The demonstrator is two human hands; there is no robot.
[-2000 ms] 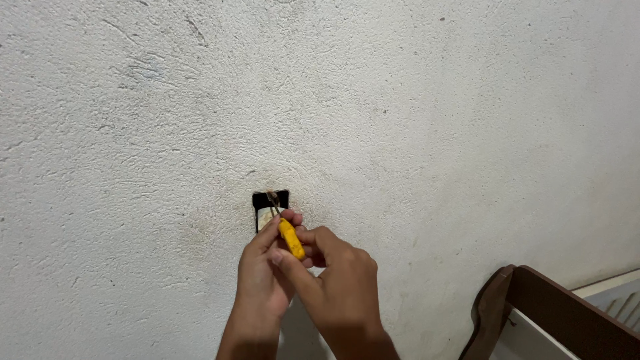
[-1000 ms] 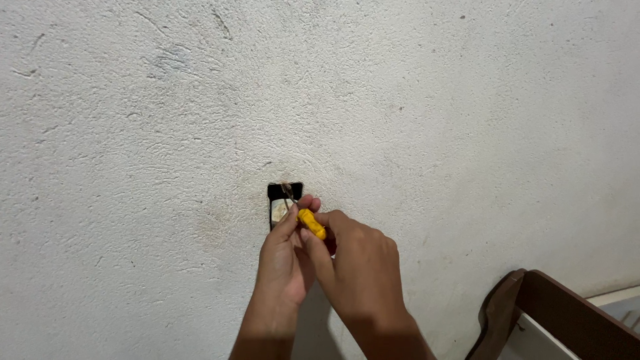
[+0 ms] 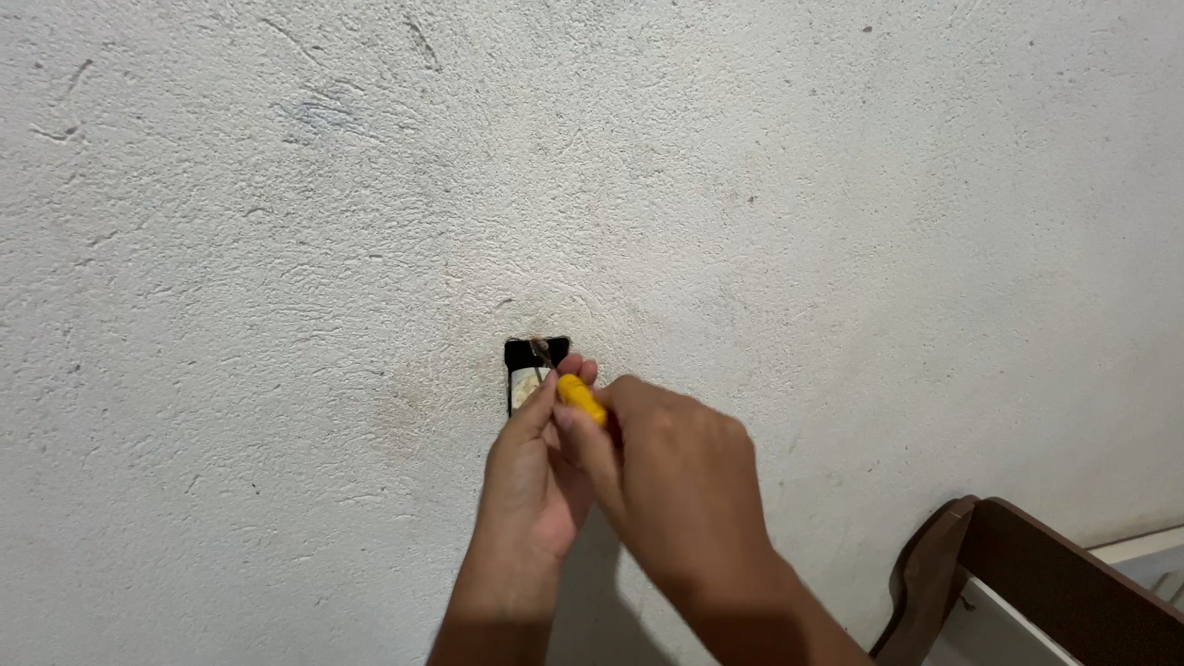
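Observation:
A black rectangular wall box (image 3: pixel 520 354) is set in the wall, with wires (image 3: pixel 542 350) at its upper part and a whitish piece (image 3: pixel 525 385) lower down. My right hand (image 3: pixel 684 472) grips the yellow handle of a small screwdriver (image 3: pixel 581 400), whose shaft points up and left toward the box. Just below the box, my left hand (image 3: pixel 532 472) has its thumb and fingers pinched around something small by the screwdriver's front end, perhaps a wire or the shaft; the fingers hide which. The lower part of the box is behind the left hand.
The rough white plastered wall (image 3: pixel 832 231) fills most of the view. At the lower right stands a dark brown wooden furniture frame (image 3: pixel 1064 564) with a curved post, close to the wall. Behind it, a white surface (image 3: pixel 1147 548) shows at the right edge.
The screwdriver's yellow handle has tilted and turned within my right hand's fingers, and the right hand has rolled over it. My left hand stays pinched below the box.

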